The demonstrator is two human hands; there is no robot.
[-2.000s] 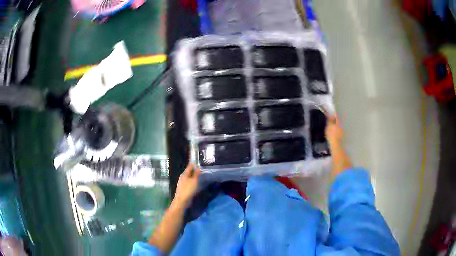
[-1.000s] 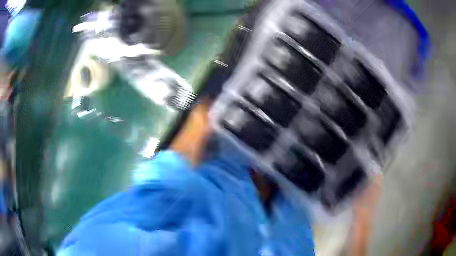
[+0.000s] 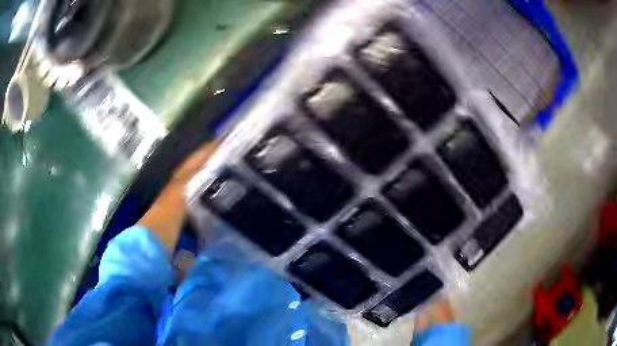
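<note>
A large clear blister tray (image 3: 369,184) with several black phone housings (image 3: 372,236) in its pockets is held up in front of me, tilted to the picture. My left hand (image 3: 177,199) grips its left edge; the fingertips are partly hidden by the tray. My right hand (image 3: 433,313) is at its lower right edge, small and blurred, mostly hidden by the tray and cut by the sleeve.
The green bench (image 3: 51,196) is on the left, with a tape roll (image 3: 26,98), a grey coil (image 3: 111,30) and a shiny striped strip (image 3: 116,113). A blue-rimmed crate (image 3: 558,81) lies beyond the tray. A red object (image 3: 556,304) is at lower right.
The view has turned, so the tray now appears slanted and larger than two seconds ago. The bench and its rolls have shifted toward the upper left. Both hands stay on the tray.
</note>
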